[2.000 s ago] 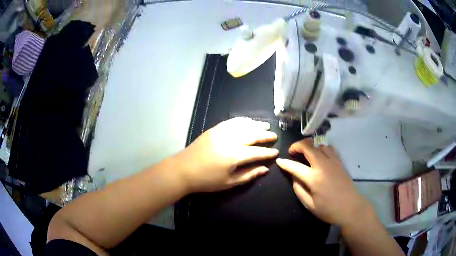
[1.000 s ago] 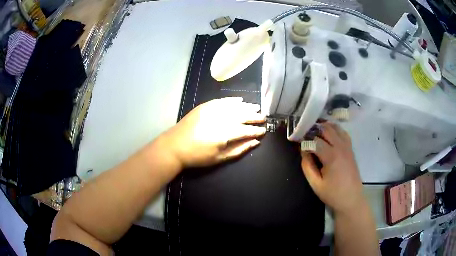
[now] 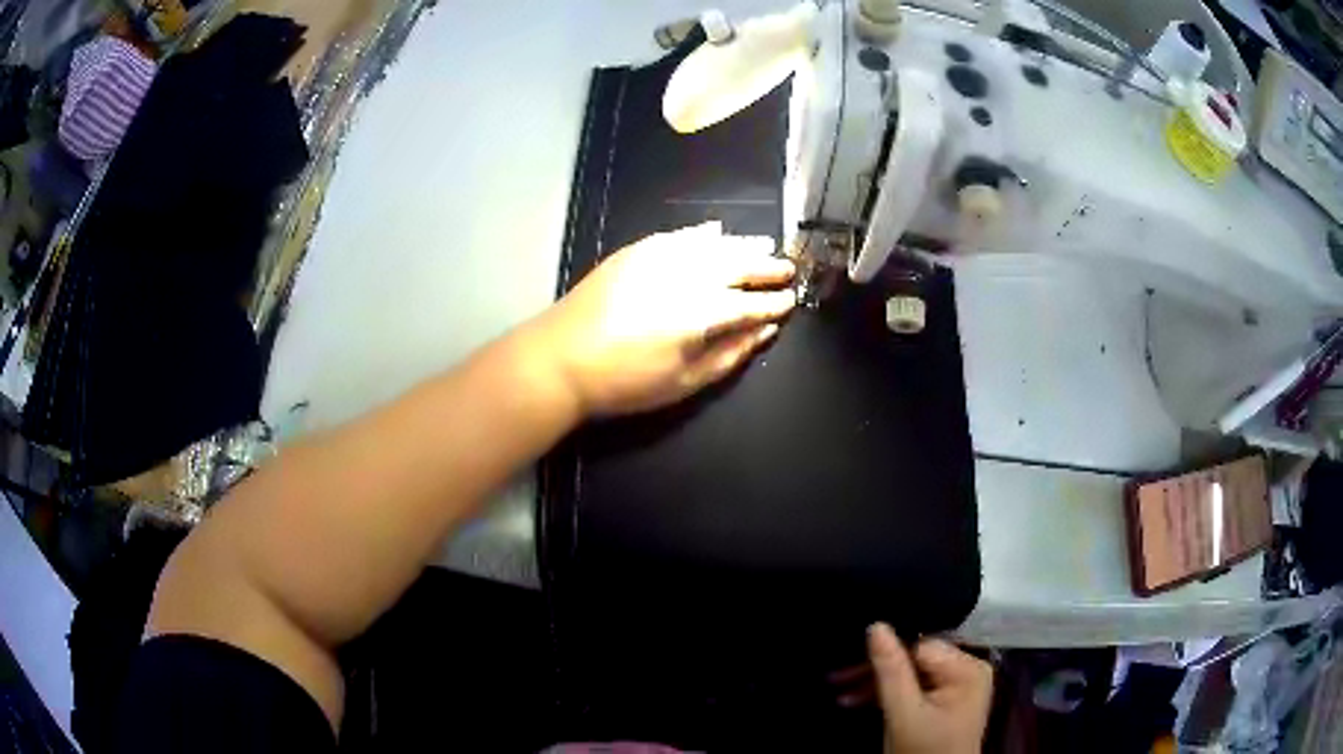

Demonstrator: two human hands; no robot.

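The black garment panel (image 3: 766,486) lies flat under the machine head, with a pale double stitch line along its left edge and a short pale line near its top. My left hand (image 3: 670,317) lies palm down on it, fingertips beside the presser foot (image 3: 810,280), pressing the cloth flat with nothing gripped. My right hand (image 3: 931,685) is at the panel's lower right edge by the table front, partly cut off by the bottom of the picture. Its thumb is up and its fingers are curled; whether it pinches the cloth is unclear.
The white sewing machine (image 3: 1060,177) fills the upper right, with its cream lamp (image 3: 737,71) left of the head. A phone in a red case (image 3: 1200,523) lies at right. A stack of black panels (image 3: 162,280) lies at left beside a striped cloth (image 3: 106,96).
My right hand has moved from beside the needle down to the table's front edge. My left hand stays by the presser foot. The whole view has shifted, with the machine higher in the picture.
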